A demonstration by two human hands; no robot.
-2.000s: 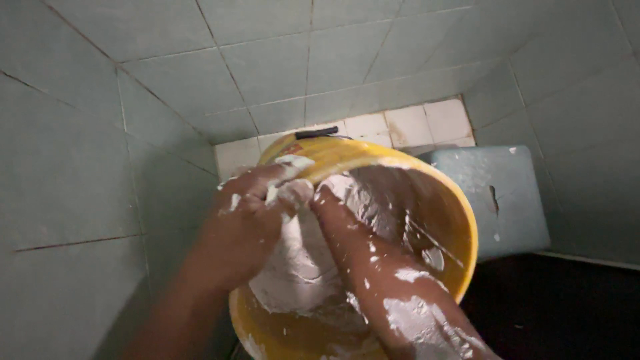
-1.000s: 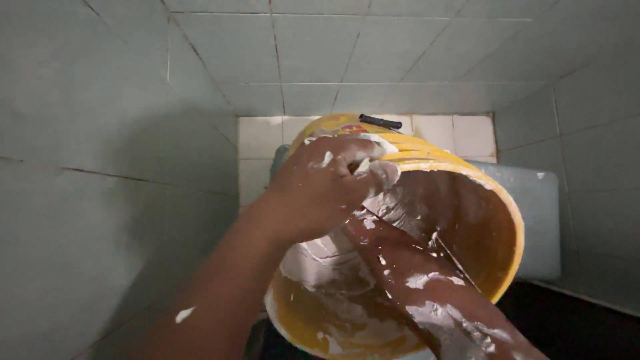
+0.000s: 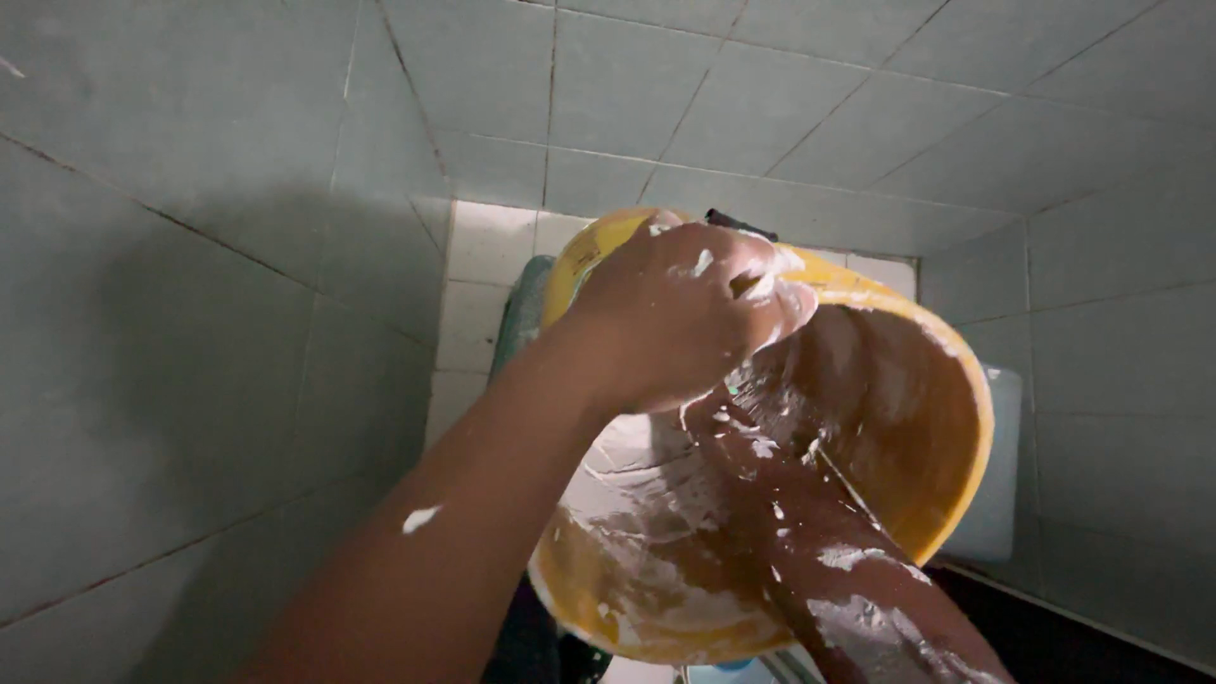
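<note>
A tilted yellow plastic bucket (image 3: 977, 427) has its mouth towards me, its inner wall smeared with a white paste (image 3: 646, 475). My left hand (image 3: 708, 304), spotted with the paste, is closed on the upper rim of the bucket. My right forearm, streaked with white, reaches down into the bucket; the right hand itself is hidden in the shadow and behind the left hand, so whether it holds anything does not show. A black handle grip (image 3: 741, 225) lies against the bucket's far outer side.
Behind and under the bucket stands a grey-green plastic stool (image 3: 997, 465). White floor tiles (image 3: 489, 242) border it. Grey tiled walls (image 3: 646, 95) rise close at the left, the far side and the right. Dark floor lies at the lower right.
My right hand was at the upper rim beside the left two seconds ago and is now down inside the bucket. The left hand has stayed at the rim. The view has shifted.
</note>
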